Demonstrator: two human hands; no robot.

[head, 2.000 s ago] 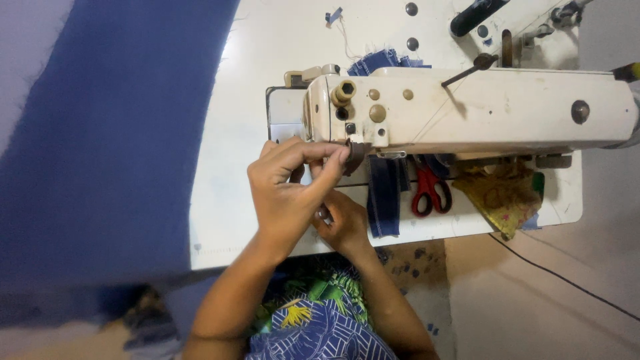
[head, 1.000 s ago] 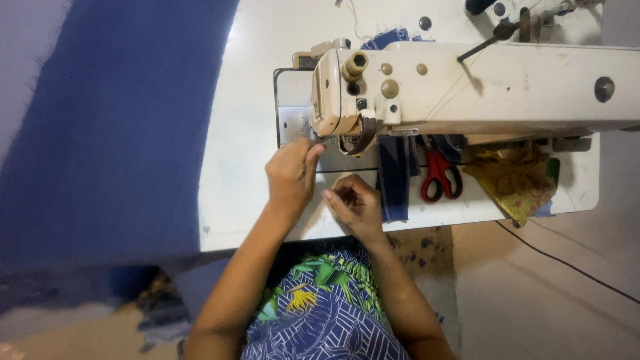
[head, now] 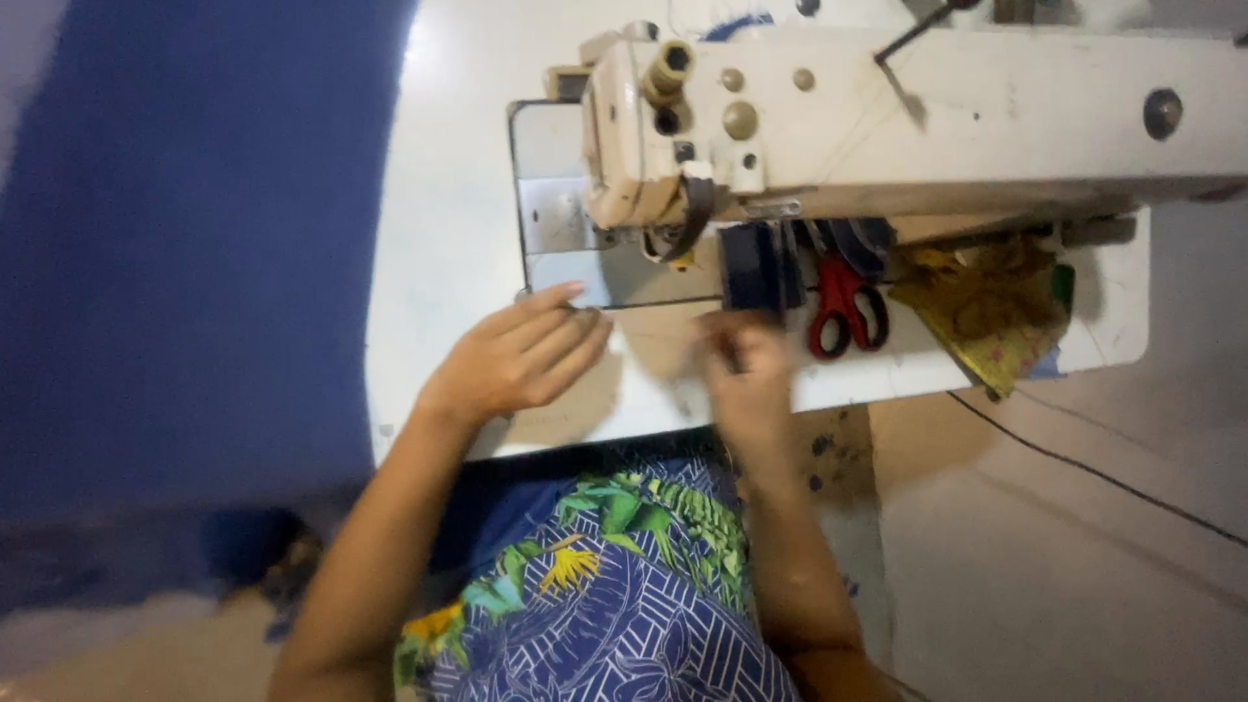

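Note:
A cream industrial sewing machine [head: 907, 117] reaches in from the right, its needle end above the metal bed plate [head: 556, 210]. My left hand [head: 526, 356] lies palm down at the near edge of that plate, fingers extended and nothing visible in them. Blurred by motion, my right hand [head: 746, 370] is at the near end of a dark blue denim strip [head: 751, 268]; whether its bent fingers hold anything cannot be told. Red-handled scissors [head: 843, 317] lie just right of the strip.
Blue cloth [head: 195, 244] covers the left side. A yellow patterned cloth [head: 994, 312] hangs over the white table's [head: 448, 244] front edge at the right. A dark cable [head: 1102, 473] runs below it.
Both hands were close together by the needle end two seconds ago. They have come down from it and apart, the right hand toward the denim strip. The view has shifted closer.

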